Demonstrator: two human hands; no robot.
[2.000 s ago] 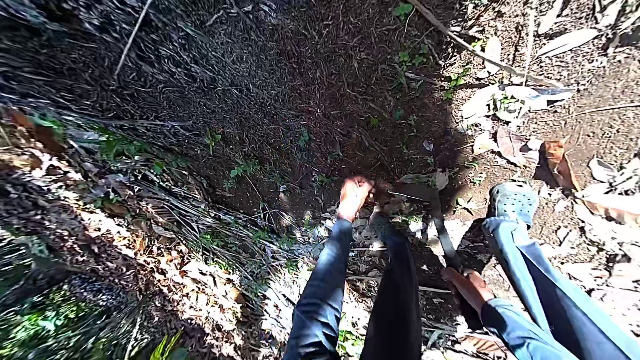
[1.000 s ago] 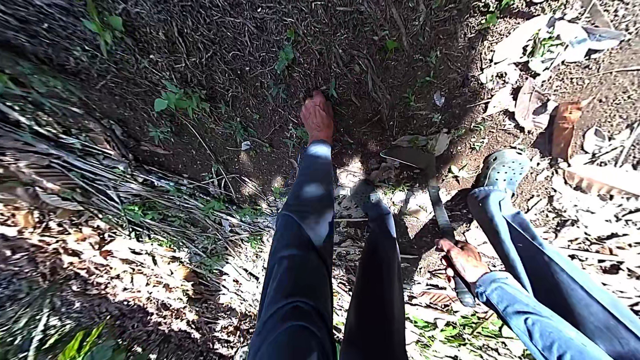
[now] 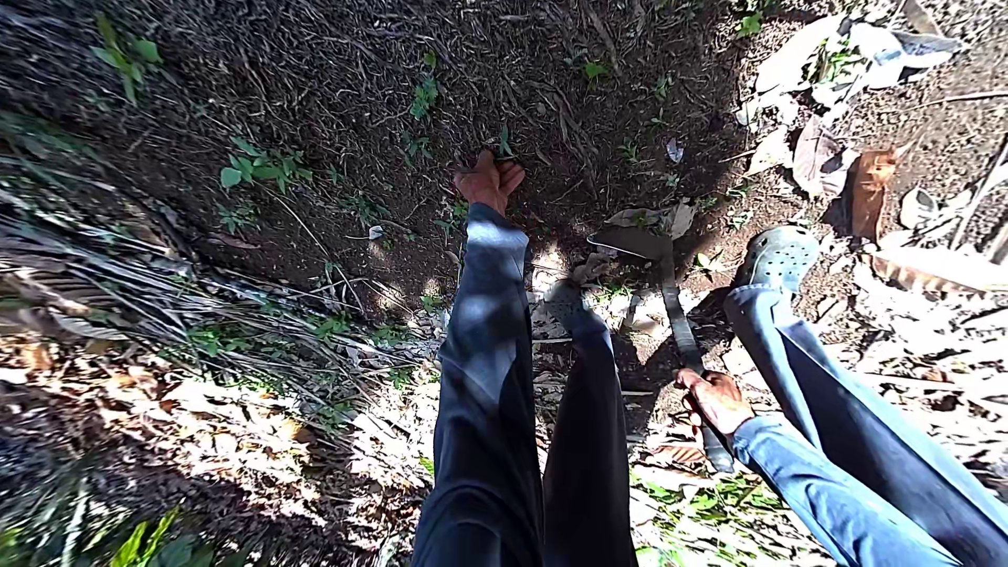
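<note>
My left hand [image 3: 490,179] reaches out over the dark soil, its fingers bent beside a small green seedling [image 3: 505,142]; whether it pinches a stem cannot be made out. My right hand [image 3: 715,400] grips the handle of a hoe [image 3: 679,319], whose flat metal blade [image 3: 630,242] lies low by the ground, pointing left, in front of my feet. Both arms wear long blue sleeves. Other small weeds [image 3: 264,169] grow to the left of my left hand.
My right foot wears a perforated clog [image 3: 781,256]; my left foot [image 3: 565,303] is in shade. Large dry leaves [image 3: 872,193] lie at the right. Dry stalks [image 3: 260,307] and leaf litter cover the lower left. The rooty soil [image 3: 331,55] stretches across the top.
My left hand has moved forward from near my left foot to the soil beyond it. My right hand has kept its grip on the hoe handle. The view has shifted.
</note>
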